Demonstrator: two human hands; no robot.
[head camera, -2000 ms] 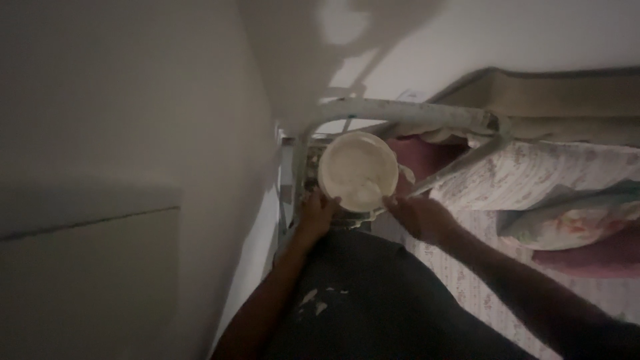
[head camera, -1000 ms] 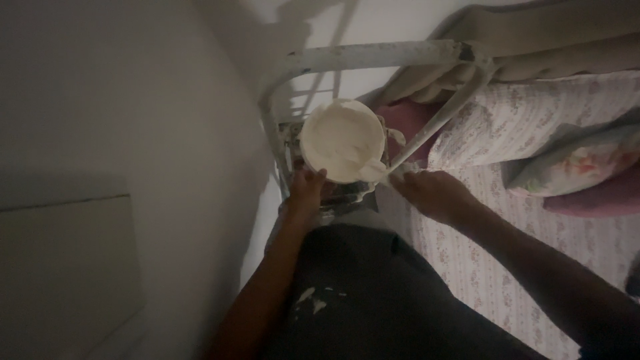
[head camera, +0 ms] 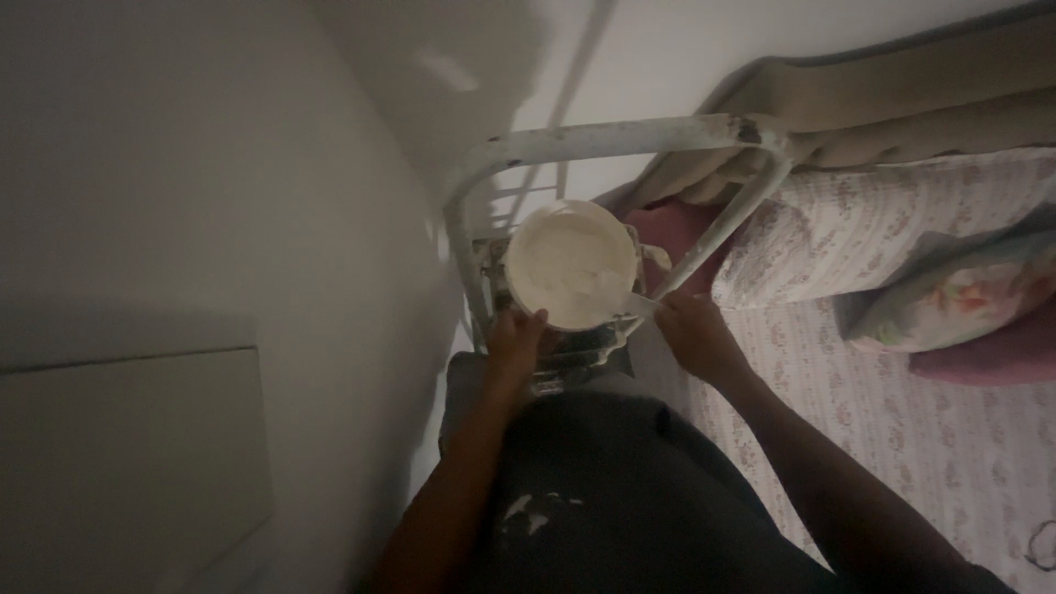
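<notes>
A round white tub (head camera: 569,247) of whitish paste stands near the middle of the view, within the metal frame of a stepladder. My left hand (head camera: 516,342) grips the tub's near left rim, with the thumb at the edge. On the near right side, my right hand (head camera: 693,330) is closed on the handle of a scraper (head camera: 639,304), probably a putty knife. The scraper's pale blade lies in the paste at the tub's right side, and its outline is blurred.
The stepladder's worn, painted top rail (head camera: 610,140) arches beyond the tub. A wall (head camera: 247,181) rises on the left, with a flat panel (head camera: 132,445) low on it. At right are a patterned bedspread (head camera: 825,396), a floral pillow (head camera: 965,297) and a brown padded headboard (head camera: 874,99).
My right hand and the scraper have shifted slightly around the tub's near right edge. My left hand stays at the rim. The paste's surface looks different.
</notes>
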